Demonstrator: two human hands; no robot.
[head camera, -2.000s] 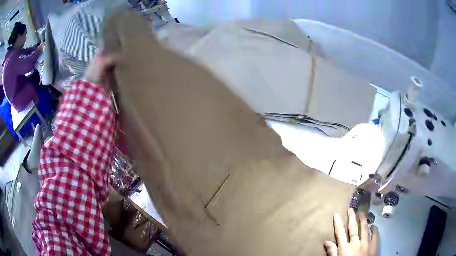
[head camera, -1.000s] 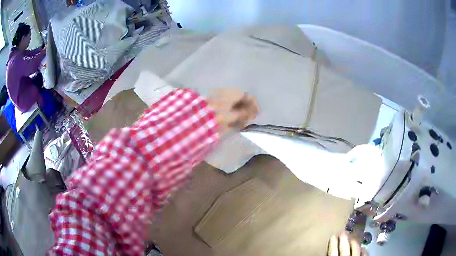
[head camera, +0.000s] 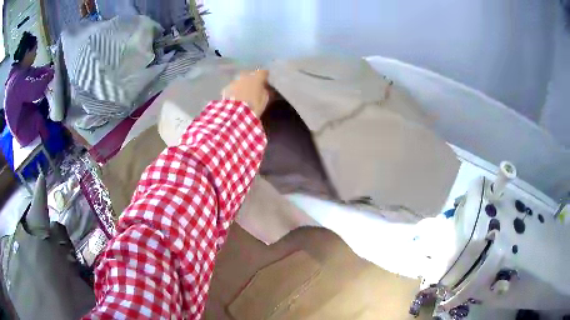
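Observation:
My left hand (head camera: 249, 90), in a red-and-white checked sleeve, holds the edge of a pale beige garment panel (head camera: 381, 150) at the back of the table. The edge is raised, and a darker brown underside or layer (head camera: 297, 150) shows below it. A browner beige panel (head camera: 350, 275) with a pocket-shaped patch lies in front, reaching the machine's needle area (head camera: 428, 300). My fingertips are partly hidden. My right hand is not in view.
The white sewing machine head (head camera: 487, 250) stands at the right, with a white knob on top. Striped grey cloth (head camera: 106, 69) is heaped at the back left. A person in purple (head camera: 25, 100) sits at far left. Grey cloth (head camera: 50, 269) hangs lower left.
My left hand let go of the browner panel, moved over the pale stack, and now lifts its panel edge. My right hand has gone out of the bottom of the picture.

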